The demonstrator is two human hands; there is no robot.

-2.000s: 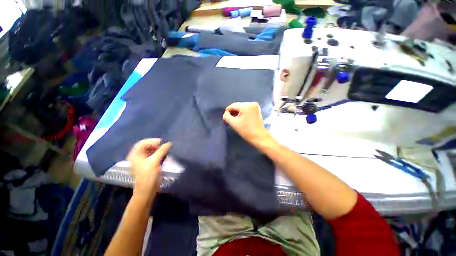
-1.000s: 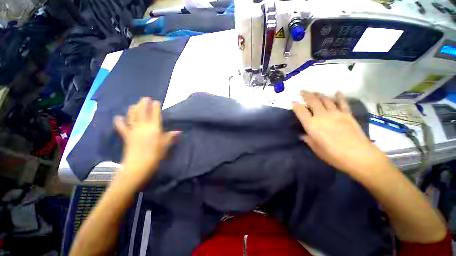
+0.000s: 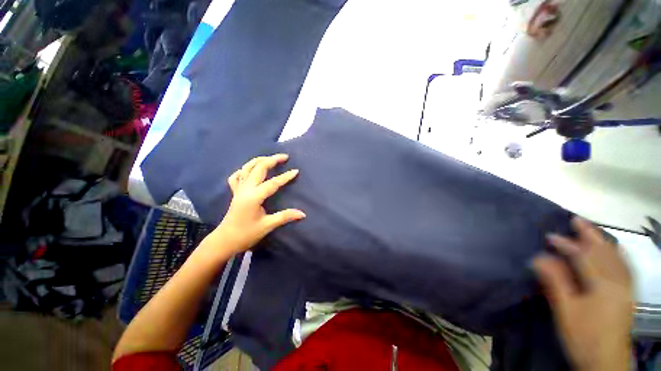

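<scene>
A dark navy-grey cut panel (image 3: 406,203) lies across the front of the white table and hangs over its edge toward the wearer's lap. My left hand (image 3: 255,199) rests on its left part with fingers spread. My right hand (image 3: 583,279) is blurred at the panel's right end, fingers bent over its edge; whether it pinches the cloth is unclear. Another dark panel (image 3: 246,87) lies flat on the left of the table. The sewing machine's foot area (image 3: 533,109) is behind the panel, not touching it.
The machine's blue knob (image 3: 576,149) is at the upper right. Dark blades (image 3: 654,230) show at the right rim. A blue plastic crate (image 3: 163,253) stands below the table's left end. Heaped clothing (image 3: 72,239) lies at the far left.
The view has moved closer to the table and machine. The front panel now lies flatter, with a straighter back edge. My right hand has moved to the panel's right end and bent its fingers.
</scene>
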